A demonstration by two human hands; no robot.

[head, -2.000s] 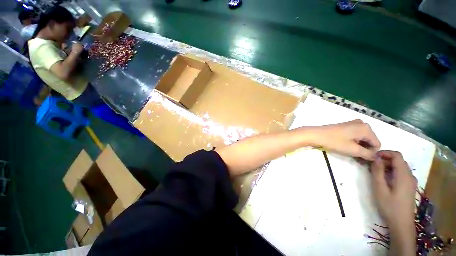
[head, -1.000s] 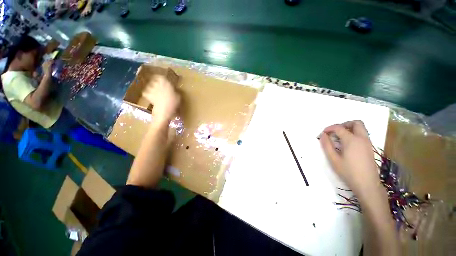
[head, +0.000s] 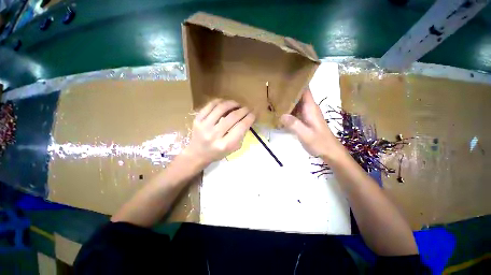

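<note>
Both hands hold a shallow open brown carton [head: 242, 59], tilted over the far part of the white board [head: 269, 201], its open side facing me. My left hand [head: 218, 131] grips its near edge at the left. My right hand [head: 309, 129] grips its near right corner. One wired component [head: 269, 98] shows inside the carton. A black strip [head: 266, 146] lies on the board just below the carton, beside a yellow sheet [head: 242, 147] partly covered by my left hand.
A tangled pile of wired components [head: 363, 144] lies right of the board. The cardboard bench cover [head: 118, 115] shows on both sides, with a small dark pad [head: 141, 176] at left. A green conveyor belt [head: 355, 32] runs beyond, with a pale slanted bar [head: 430, 32] at upper right.
The carton has moved from the left of the bench to over the board and is now tilted. My right hand has joined my left on it. The view has turned left to right.
</note>
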